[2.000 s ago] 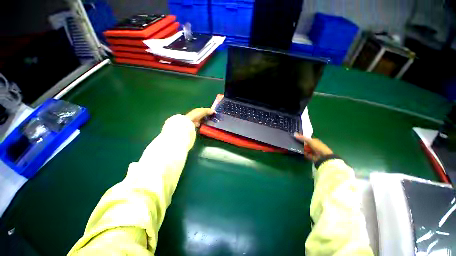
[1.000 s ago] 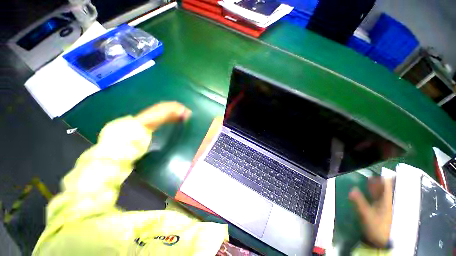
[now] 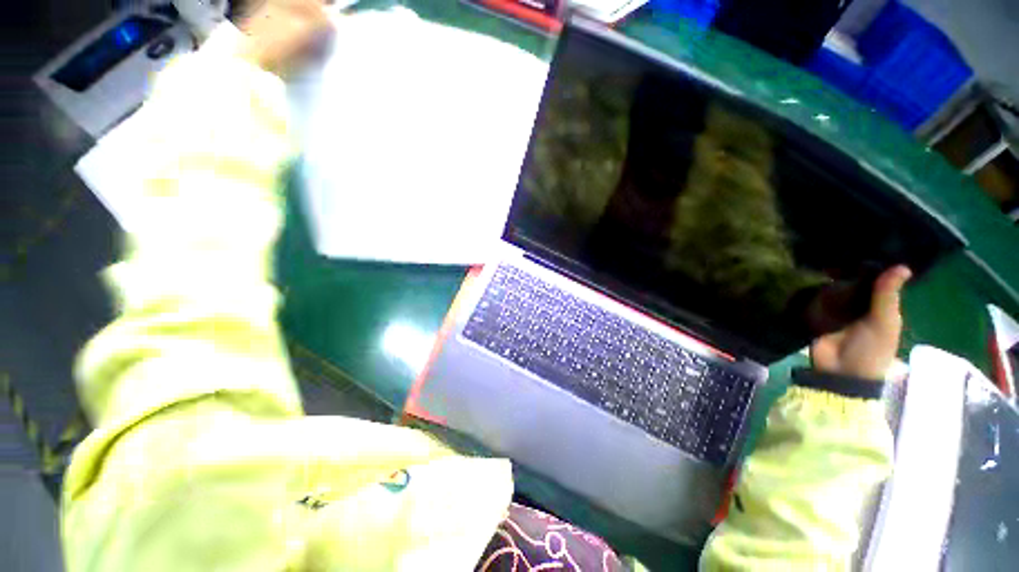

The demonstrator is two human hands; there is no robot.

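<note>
An open laptop (image 3: 609,358) lies on a red tray (image 3: 428,385), its keys facing me and its dark, reflecting screen (image 3: 715,190) tilted back. My right hand (image 3: 866,333) is at the screen's lower right corner, with the thumb over the edge and the fingers hidden behind. A large white foam sheet (image 3: 425,145) spreads left of the screen, over the bench. My left hand (image 3: 285,34) is blurred at the top left, at the sheet's upper left corner, and appears to hold it. Its fingertips are unclear.
Filmed dark slab with white foam (image 3: 972,480) at the right edge. White paper (image 3: 117,173) and a white device with a dark display (image 3: 117,50) at upper left. Blue crates (image 3: 900,67) stand behind the green bench (image 3: 346,302).
My left hand has moved up and away to the top left. The white sheet now shows there, hiding the blue bin. My right hand has moved onto the screen's edge, and the screen is tilted further back.
</note>
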